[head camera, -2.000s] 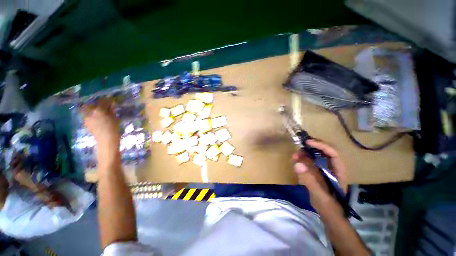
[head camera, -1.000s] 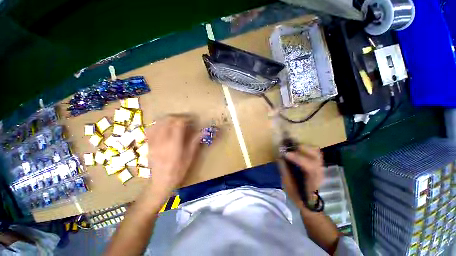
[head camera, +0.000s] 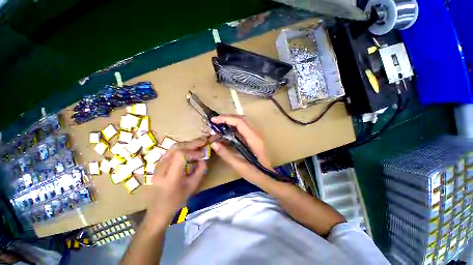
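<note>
My right hand (head camera: 241, 142) holds the soldering iron (head camera: 238, 146), its tip pointing up and left over the brown board. My left hand (head camera: 179, 168) holds a battery (head camera: 206, 151) with a yellow edge between its fingers. The two hands meet at the board's front edge, and a small dark piece, too small to make out, shows between the fingertips. Loose batteries (head camera: 136, 145) lie in a pile left of my left hand. Blue circuit boards (head camera: 111, 99) lie in a heap behind the pile.
Assemblies in a clear blister tray (head camera: 46, 171) lie at far left. A black fume fan (head camera: 251, 72) and an open box of silver bits (head camera: 336, 77) stand at the back. A solder spool (head camera: 404, 15) and blue bin (head camera: 441, 57) are upper right; stacked trays (head camera: 409, 207) lower right.
The view has swung right from the earliest frame. My left hand has come from the blister tray to the middle. My right hand has moved left with the iron to meet it.
</note>
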